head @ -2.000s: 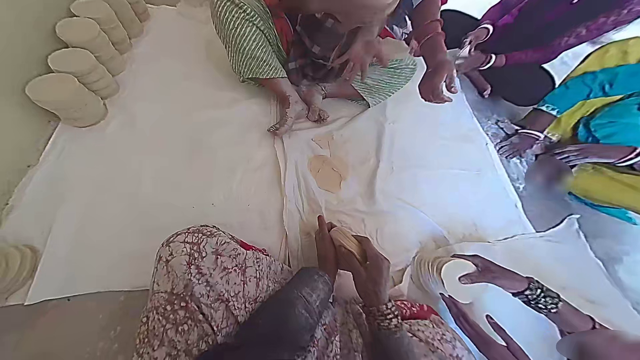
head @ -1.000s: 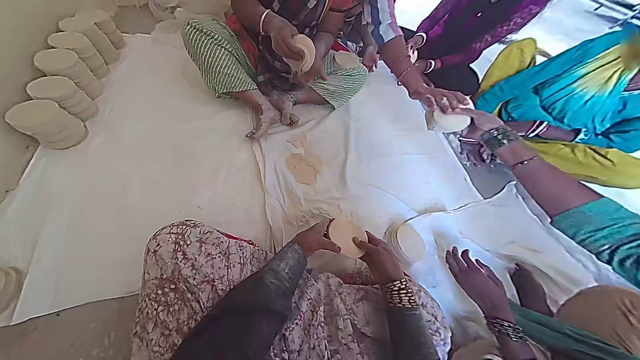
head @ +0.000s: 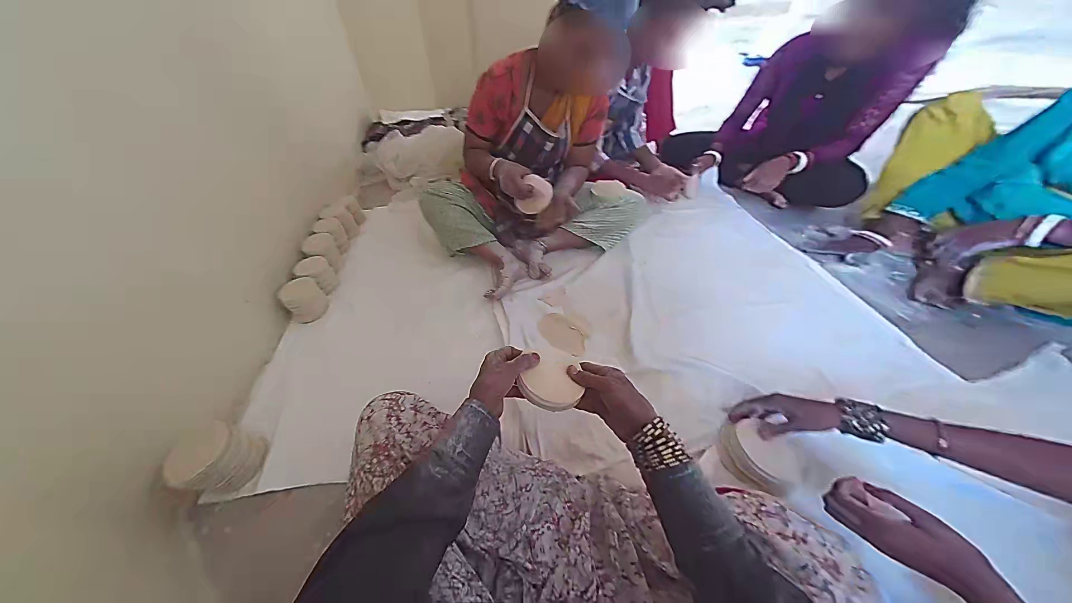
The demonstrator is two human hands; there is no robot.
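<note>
Between my two hands is a small stack of thin round dough discs, its pale top face tilted toward me. My left hand grips the left edge, thumb on top. The right edge is pinched by my right hand, which has a beaded bracelet at the wrist. Just beyond the stack, a few flat dough pieces lie on the white cloth. To my right, a co-worker's hand touches another stack of discs.
Several disc stacks line the wall at the left, and a leaning stack stands at the cloth's near left corner. A co-worker sits opposite holding a disc. Other people sit at the upper right; a co-worker's forearms reach in from the right.
The view has swung up and left. My hands still hold the discs, whose face now tilts toward me. The co-worker's hand at right has come back from the far side to the stack beside me.
</note>
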